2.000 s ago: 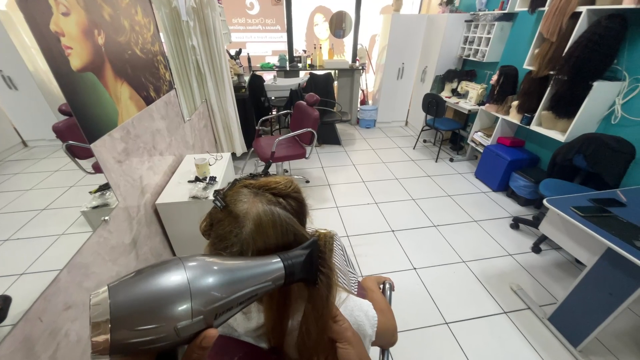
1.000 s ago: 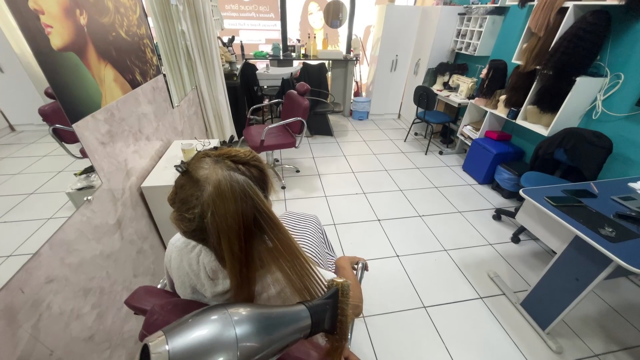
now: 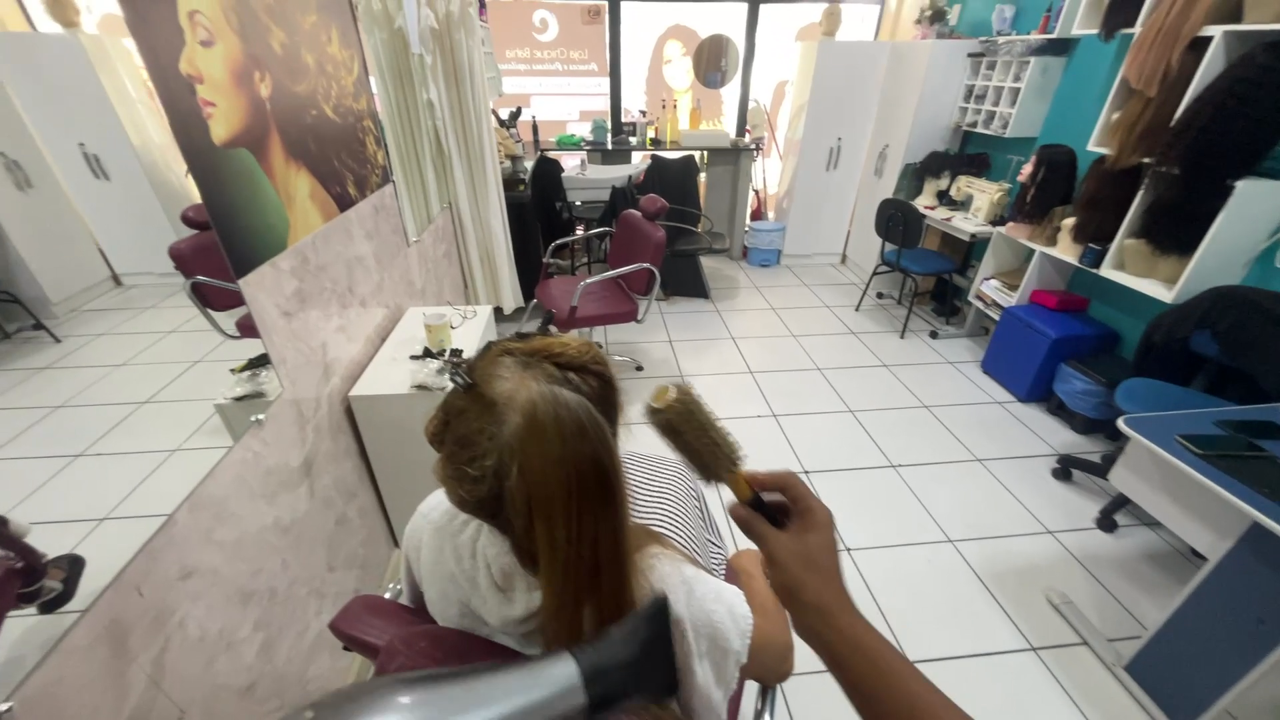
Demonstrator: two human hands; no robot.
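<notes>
My right hand grips the handle of a round hairbrush, raised to the right of a seated person's head and apart from the hair. The brush's bristle barrel tilts up and left. A grey hair dryer with a black nozzle lies across the bottom of the view, behind the person's back; the hand on it is out of view. The person's long light-brown hair hangs straight down the back, with black clips at the upper left. A white towel covers the shoulders.
The person sits in a burgundy salon chair. A white cabinet with a cup stands ahead at left, beside the mirror wall. Another burgundy chair is farther off. A blue-topped desk stands at right, near wigs on shelves.
The brush was in the hair and is now lifted clear of it, in my right hand. The lock hangs down the back. The dryer's nozzle no longer points at the brush closely.
</notes>
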